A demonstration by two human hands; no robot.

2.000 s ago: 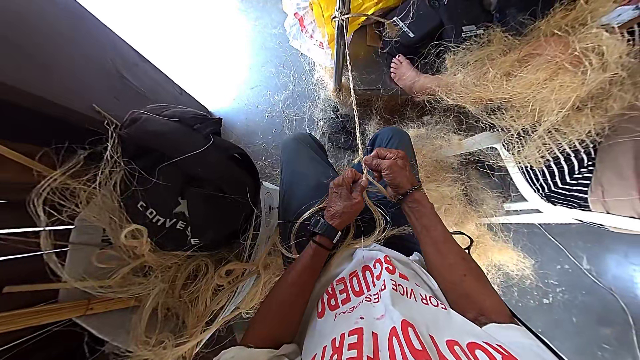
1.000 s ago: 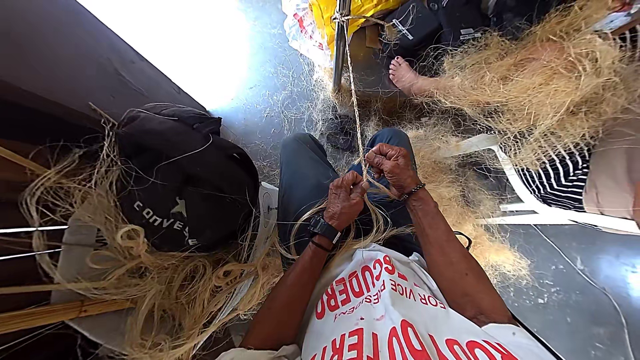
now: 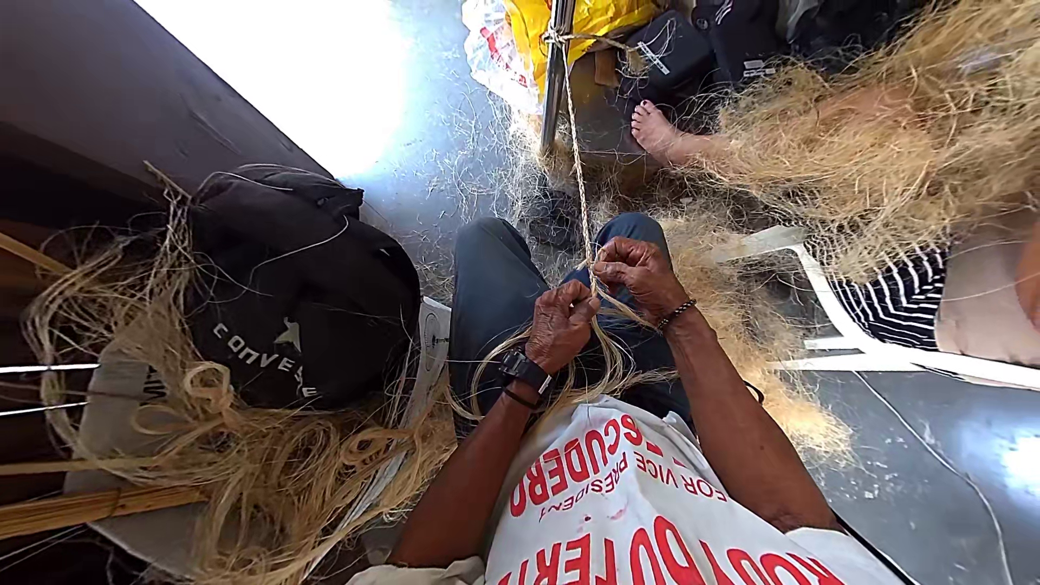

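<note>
A braided natural-fibre cord (image 3: 578, 154) runs taut from a knot round a metal post (image 3: 556, 81) down to my hands above my lap. My left hand (image 3: 562, 323), with a black watch at its wrist, pinches the cord's lower end between thumb and fingers. Just above and to the right, my right hand (image 3: 638, 276) grips fibre strands at the cord's side; a braided bracelet circles that wrist. Loose pale strands (image 3: 609, 357) hang below both hands over my thighs. The fingertips hide the exact point where the strands cross.
A black backpack (image 3: 301, 284) stands at my left beside a heap of loose fibre (image 3: 260, 479). At the right lie a white plastic chair (image 3: 845, 333) and a large fibre pile (image 3: 877, 138), with another person's bare foot (image 3: 656, 134) near it. A yellow bag (image 3: 601, 24) is behind the post.
My left hand has moved slightly up, closer to my right hand, since one second ago. The cord stays taut from the post.
</note>
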